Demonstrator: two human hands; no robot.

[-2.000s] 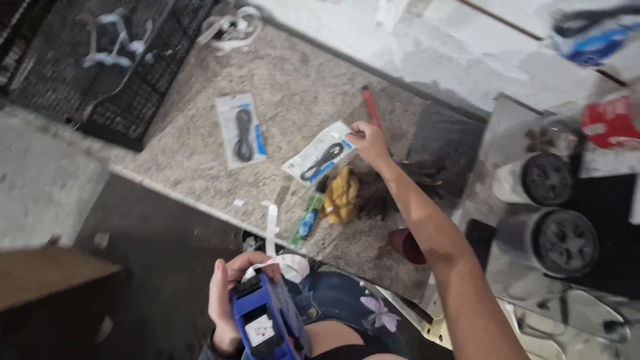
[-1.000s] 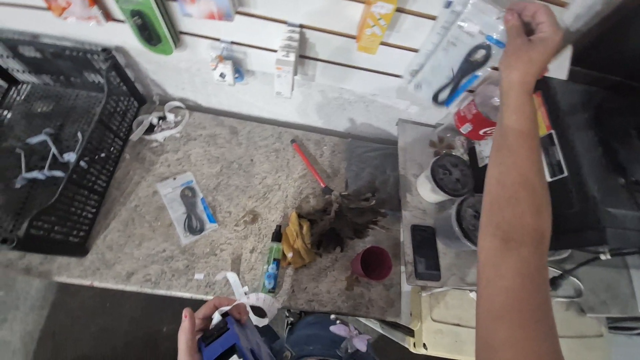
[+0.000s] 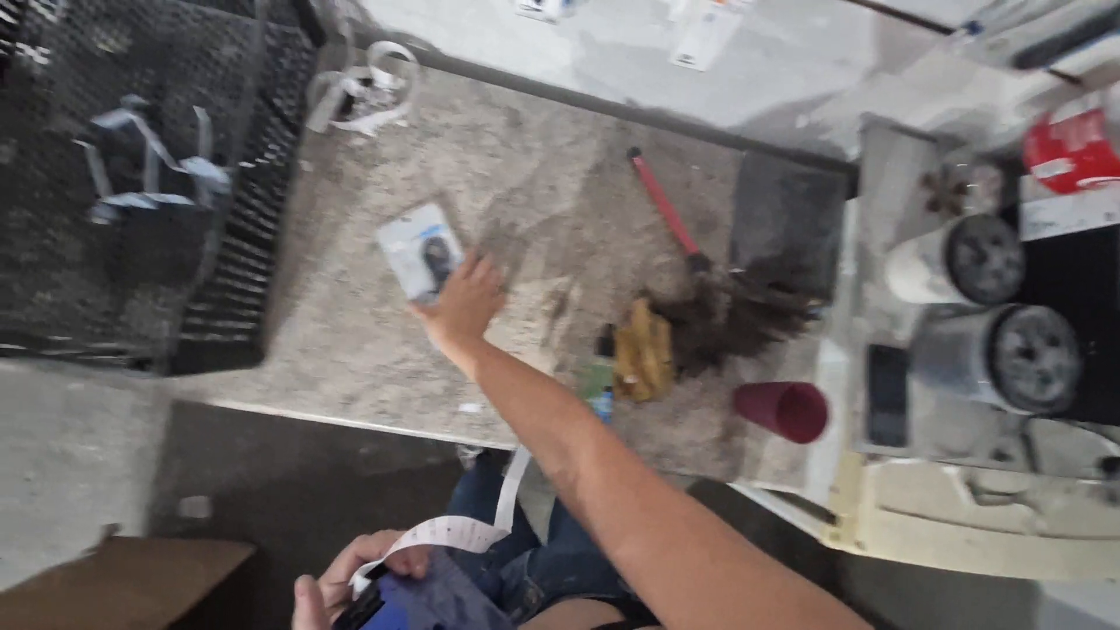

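Observation:
My left hand (image 3: 372,564) holds a blue handheld label gun (image 3: 420,604) low in the view, and a curling strip of white labels (image 3: 459,532) hangs out of it. My right hand (image 3: 468,302) reaches over the stone counter, its fingers on the lower right edge of a clear packet with a coiled black cable (image 3: 424,249). The packet lies on the counter; whether the fingers grip it or only touch it I cannot tell. Right of my forearm are a green bottle (image 3: 597,372), a yellow cloth (image 3: 644,352) and a feather duster with a red handle (image 3: 665,206).
A black plastic crate (image 3: 236,210) stands at the left, beside curled white strips (image 3: 381,87). At the right are a maroon cup (image 3: 783,411), a phone (image 3: 887,395) and two dark-topped containers (image 3: 954,260). A slatted wall panel (image 3: 787,79) rises behind the counter, and a cardboard box (image 3: 122,582) is lower left.
My right hand has moved from the wall panel at the upper right, where it was at a cable packet, to the packet on the counter. My left hand still holds the label gun.

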